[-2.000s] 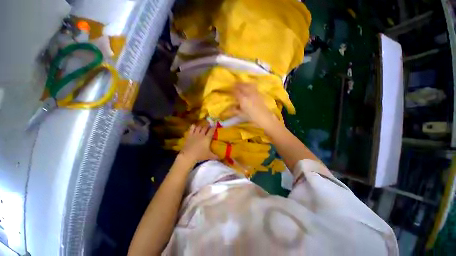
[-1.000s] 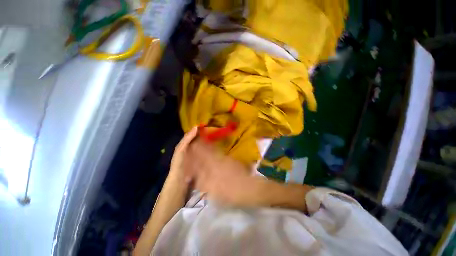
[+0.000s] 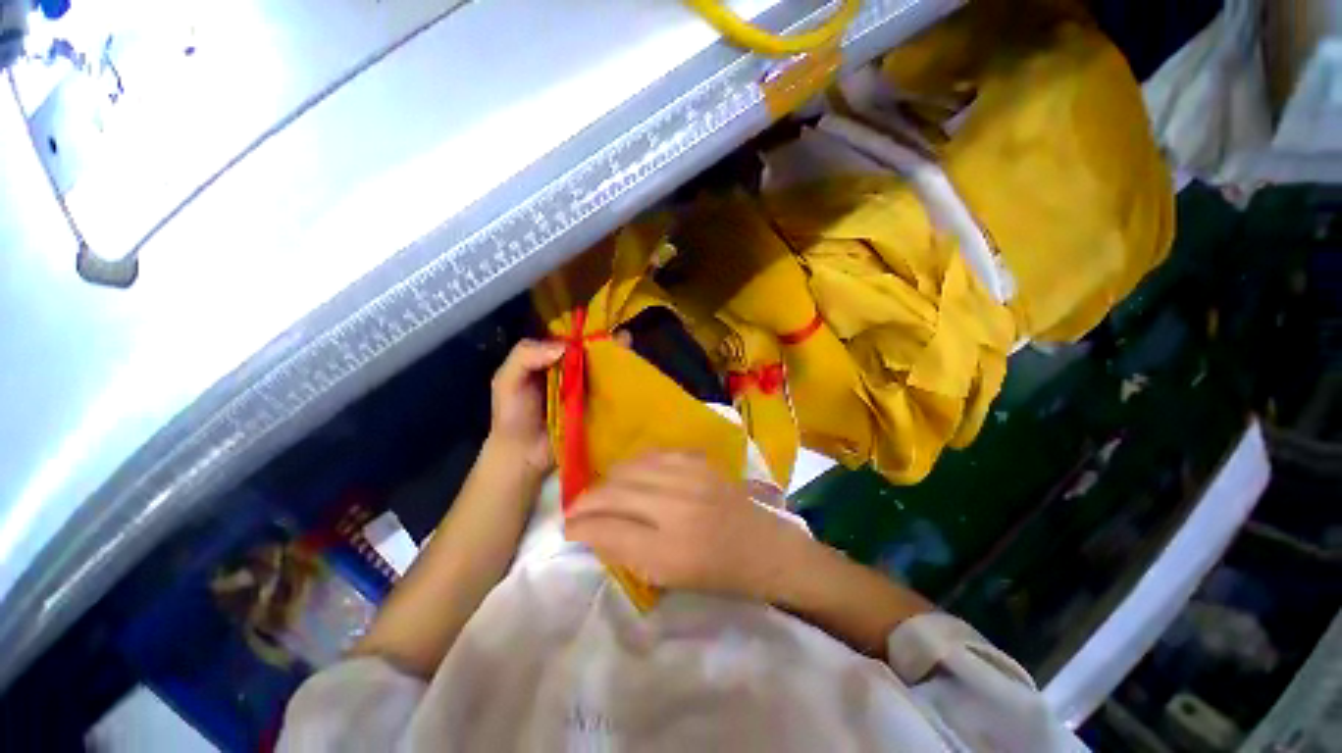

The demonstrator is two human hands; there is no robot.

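Note:
A small bundle of yellow cut pieces (image 3: 642, 400) is at my lap, below the table edge. A bright red tie (image 3: 576, 397) goes round it, with a tail hanging down. My left hand (image 3: 524, 397) grips the bundle's left side beside the tie. My right hand (image 3: 670, 518) lies over the lower part of the bundle, at the tail of the tie; its fingertips are curled and what they pinch is unclear. More yellow pieces (image 3: 868, 316) with red ties lie just to the right.
The white machine table (image 3: 339, 162) with a measuring tape (image 3: 493, 247) along its edge fills the upper left. A yellow scissors handle (image 3: 780, 33) shows at the top. A large yellow panel heap (image 3: 1082, 177) hangs at upper right. A long white board (image 3: 1163, 574) stands at lower right.
The view has turned, so the table now runs diagonally above my hands. A tied yellow bundle is now held at my lap, apart from the larger group of pieces.

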